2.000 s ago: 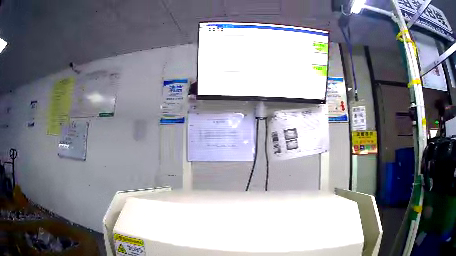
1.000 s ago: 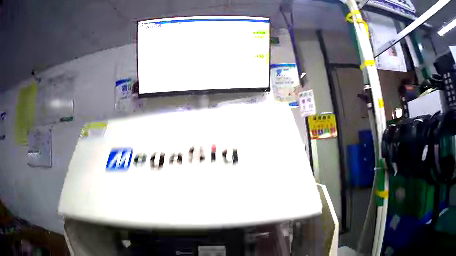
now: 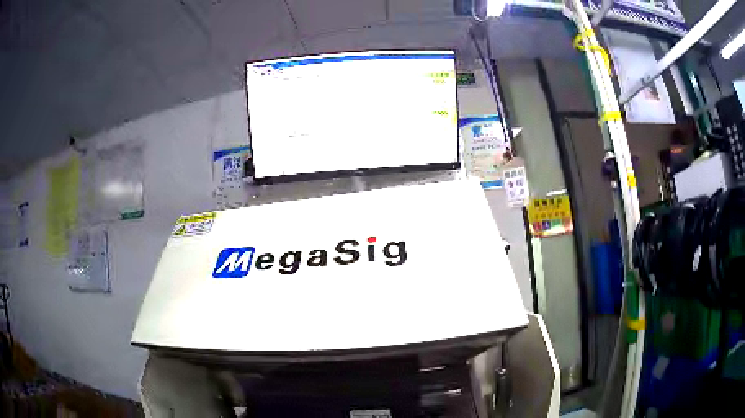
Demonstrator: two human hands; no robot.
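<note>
The cream-white shielded test box [image 3: 327, 306] stands straight in front of me. Its lid is tilted up and shows the blue "M" and "MegaSig" lettering and a yellow warning label. Below the lid the dark opening [image 3: 327, 388] shows, with the top of a pale label at the bottom edge of the picture. What lies deeper in the box is cut off. Neither of my hands is in view. The wide bright monitor [image 3: 355, 114] is above the box, with small green marks at its right side.
Headphones [image 3: 690, 245] hang in a row at the right. A white upright post [image 3: 625, 180] with yellow ties stands between them and the box. Posted sheets [image 3: 88, 260] are on the white wall at the left. Blue and green containers show at the lower right.
The lid was down two seconds ago and stands raised one second ago and now. My view has turned right since the first frame, and the box and monitor sit slightly lower than one second ago.
</note>
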